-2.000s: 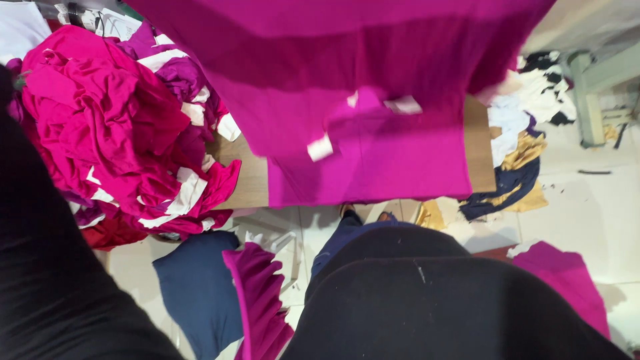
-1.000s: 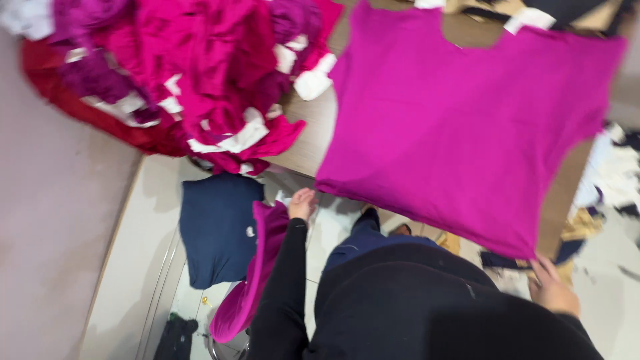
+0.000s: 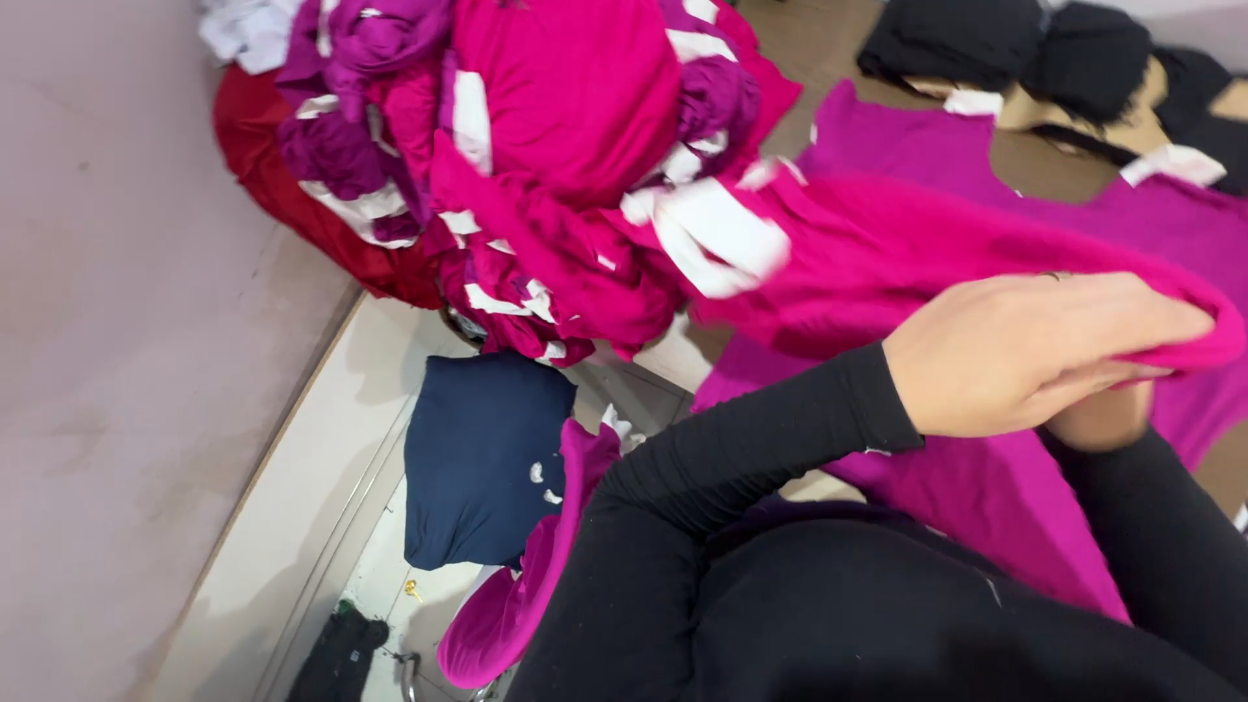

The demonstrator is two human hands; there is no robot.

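My left hand, with a ring on one finger, grips the edge of a bright pink fabric piece at the right. That piece stretches leftward toward the heap and has blurred white patches at its far end. My right hand is mostly hidden under the left one, at the same end of the pink piece; its fingers do not show. Beneath both lies a magenta garment piece with white patches at its shoulders, spread on the table, its lower part hanging toward my lap.
A large heap of pink and purple fabric lies at upper left, with red cloth beside it. Folded black fabric stacks are at upper right. Below the heap are a dark blue cloth bundle and a hanging magenta cloth. A wall stands left.
My hands were apart at the lower corners of the magenta piece; now they are together at the right with a pink piece. The magenta piece was lifted earlier, then lay spread out.
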